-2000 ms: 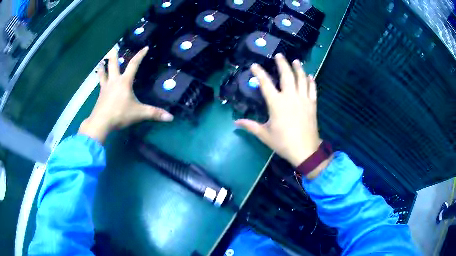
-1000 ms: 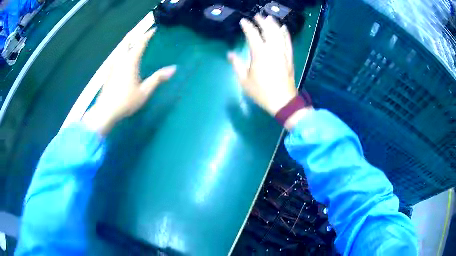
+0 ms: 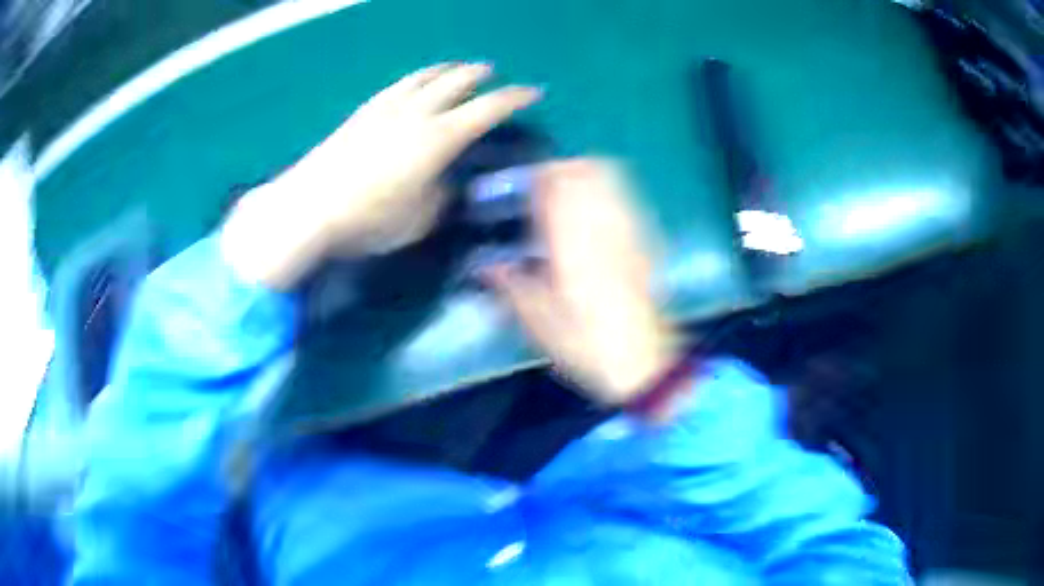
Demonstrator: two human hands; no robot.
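The view is strongly blurred. A dark fan-and-housing assembly (image 3: 500,192) with a whitish-blue round label lies between my hands over the green bench (image 3: 618,103). My left hand (image 3: 378,172) is at its left, fingers stretched over its far side. My right hand (image 3: 590,263) is at its right side, thumb towards it. Blur and the hands hide most of the unit, and whether either hand grips it cannot be told. The black electric screwdriver (image 3: 724,143), with a white collar, lies on the bench to the right of my right hand.
Blurred dark pieces (image 3: 996,86) stand at the far right edge. The bench's near edge (image 3: 458,392) runs just in front of my blue-sleeved body, with a dark area below it at the right. A pale curved rail (image 3: 172,80) borders the bench at the far left.
The view has swung, so the rows of units are no longer ahead. My hands have left the open, spread pose over the bench and come closer together around a dark unit. The screwdriver shows at the right.
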